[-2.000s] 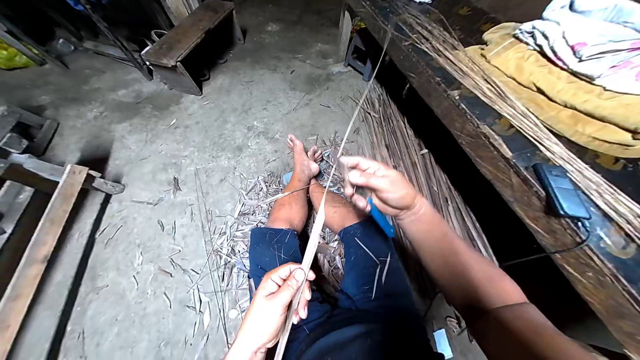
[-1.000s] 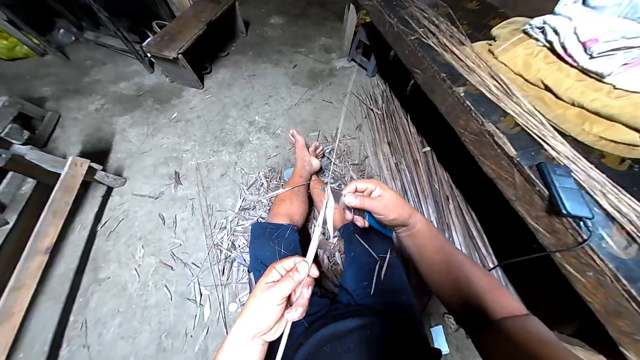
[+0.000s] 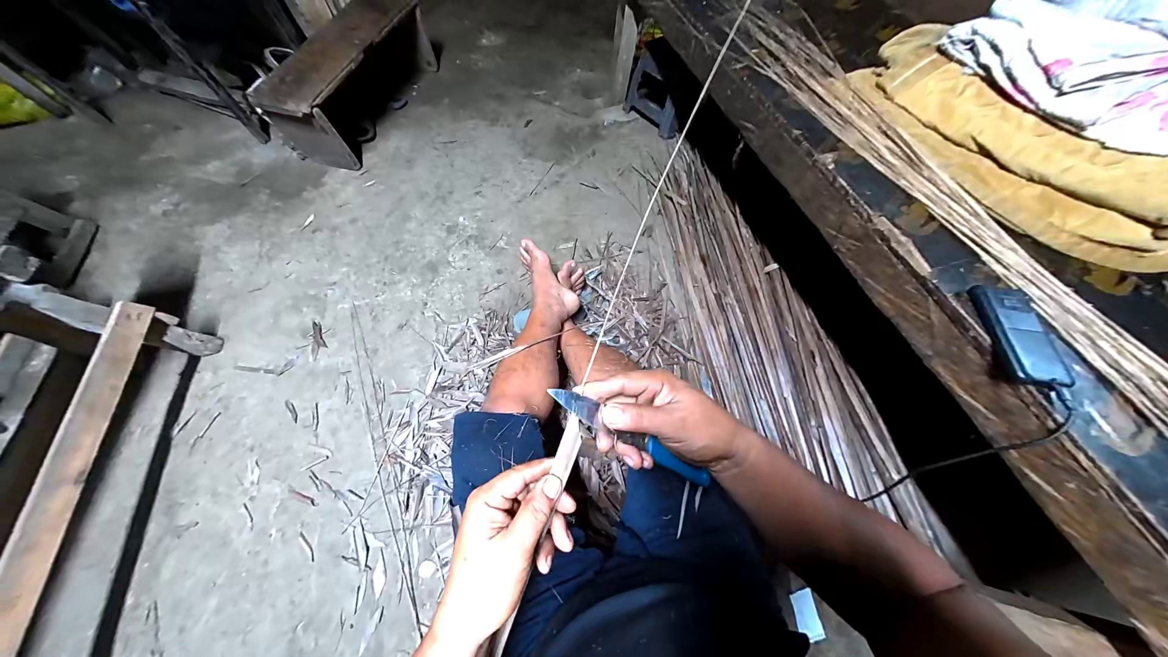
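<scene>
My left hand [image 3: 516, 525] pinches a flat, pale leaf or stalk strip [image 3: 565, 453] between thumb and fingers above my lap. In my right hand [image 3: 671, 415] is a knife with a blue handle [image 3: 677, 462]; its short pointed blade [image 3: 575, 405] lies across the top end of the strip. From that spot a long thin stalk [image 3: 650, 203] runs up and away, past my right fingers. My crossed bare legs, in dark blue shorts, stretch out below. Part of the knife is hidden by my right fingers.
Dry shavings [image 3: 438, 411] litter the concrete floor around my legs. At the right, a bundle of long stalks [image 3: 739, 310] lies beside a wooden platform [image 3: 876, 265] bearing more stalks, yellow cloth [image 3: 1031, 182] and a dark corded device [image 3: 1020, 336]. A wooden bench [image 3: 333, 59] and planks [image 3: 73, 474] are leftward.
The knife blade, not plain to see a second ago, now shows across the strip's tip. The thin stalk above the hands leans farther to the right than a second ago.
</scene>
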